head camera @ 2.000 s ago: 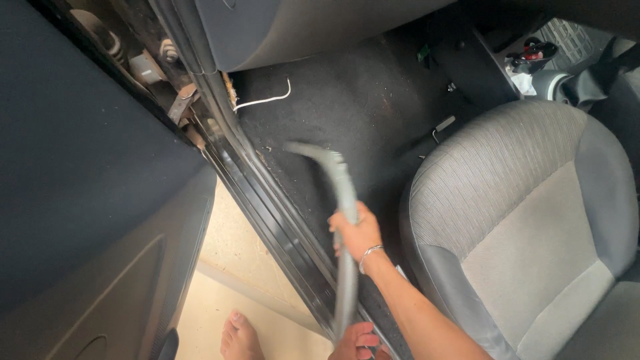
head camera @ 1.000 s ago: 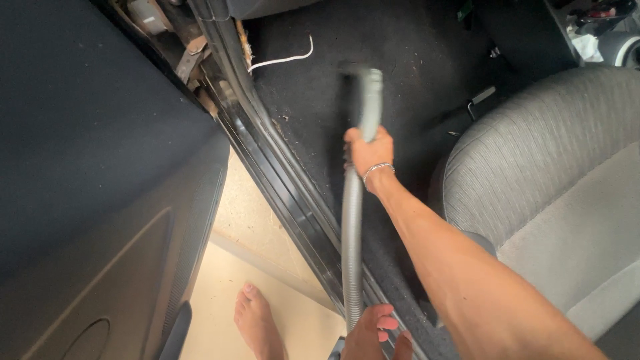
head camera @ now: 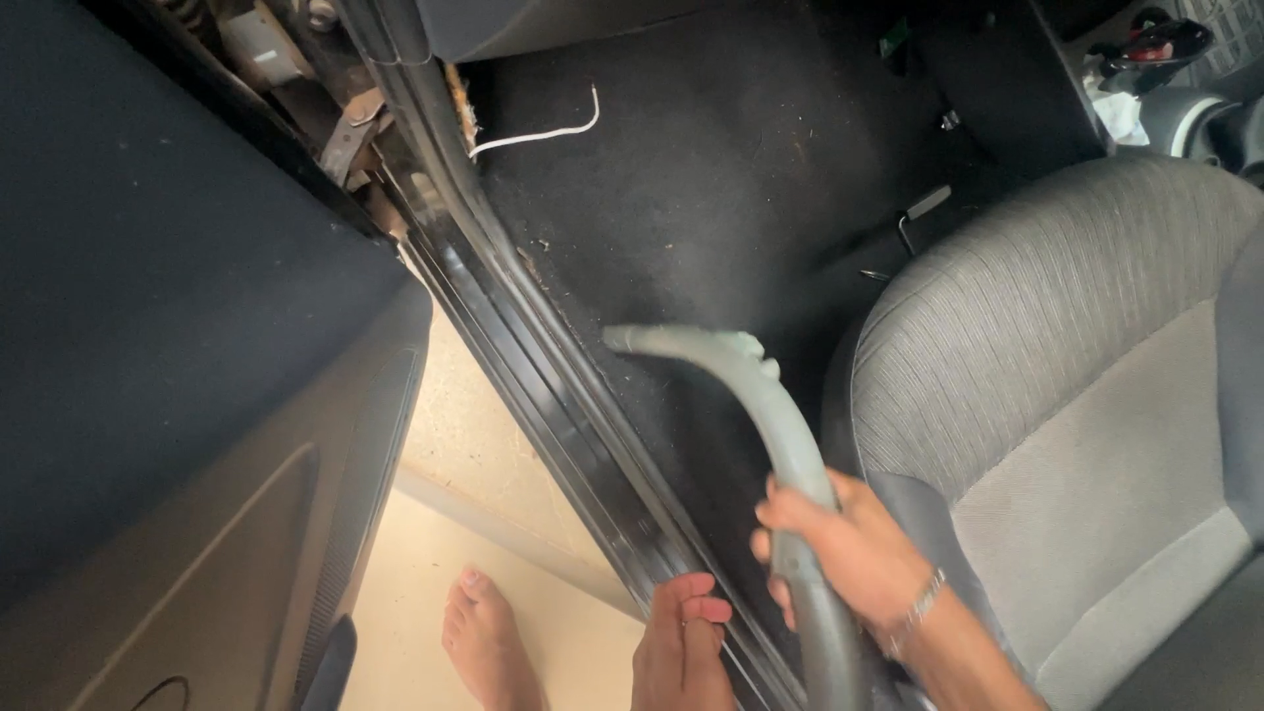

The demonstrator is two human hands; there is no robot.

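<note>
My right hand (head camera: 849,553), with a bracelet at the wrist, is closed around the grey curved tube of a vacuum cleaner hose (head camera: 785,425). The tube's tip points left, over the dark carpet of a car's footwell (head camera: 691,197), close to the door sill. Its lower part runs out of the bottom of the view. At the bottom centre, my left hand (head camera: 683,632) is beside the sill, left of the tube, with loosely bent fingers and nothing visible in them. A thin white cord (head camera: 538,135) lies on the carpet near the door seal.
The open car door (head camera: 197,395) fills the left side. A black door sill (head camera: 523,395) crosses diagonally beside the footwell. A grey fabric seat (head camera: 1076,355) stands on the right, with a metal lever (head camera: 925,204) near its front edge. A bare foot (head camera: 489,642) rests on the pale floor outside.
The tube's tip has swung from pointing up the footwell to pointing left, nearer the sill. My right hand still holds the tube and is now lower in view, closer to the seat.
</note>
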